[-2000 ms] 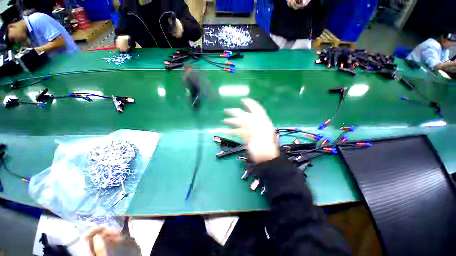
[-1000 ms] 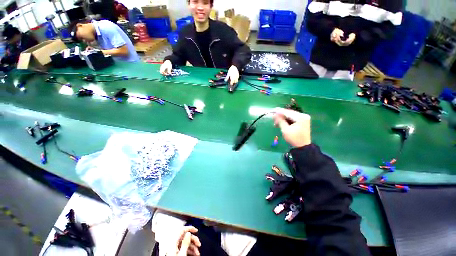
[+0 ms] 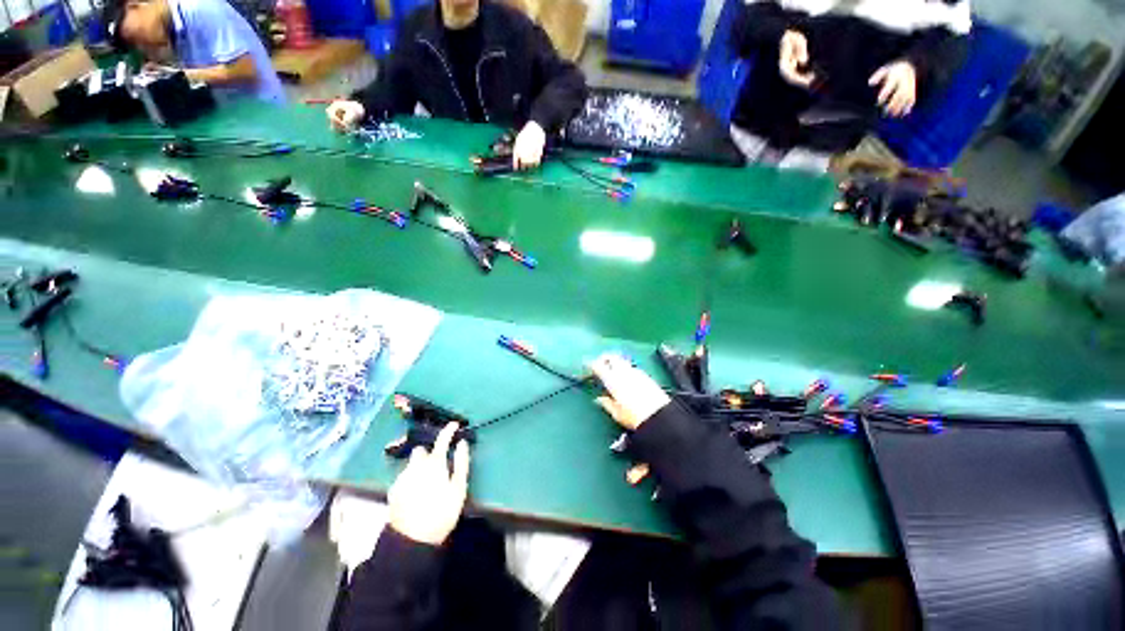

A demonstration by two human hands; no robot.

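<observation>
A clamp lead lies on the near green bench, its black clamps (image 3: 420, 419) at the right edge of the plastic bag. Its thin dark cable (image 3: 531, 403) runs right to my right hand, and a blue and red end (image 3: 516, 346) shows beyond. My left hand (image 3: 429, 487) has its fingertips on the clamps. My right hand (image 3: 627, 392) pinches the cable; its fingertips are slightly blurred. A heap of clamp leads (image 3: 753, 417) lies beside and partly behind my right forearm. Small silver-white pieces (image 3: 327, 360) lie on the clear plastic bag (image 3: 204, 382).
A black ribbed tray (image 3: 999, 518) stands at the right. Spaced leads lie on the glossy conveyor (image 3: 592, 290). More leads lie at the far left of the bench (image 3: 49, 302) and on a white stand (image 3: 216, 530). Several people are across the line, near another clamp pile (image 3: 931, 219).
My right hand has come back from over the conveyor to the near bench with a lead. My left hand has risen from my lap onto the clamps. The camera view has shifted.
</observation>
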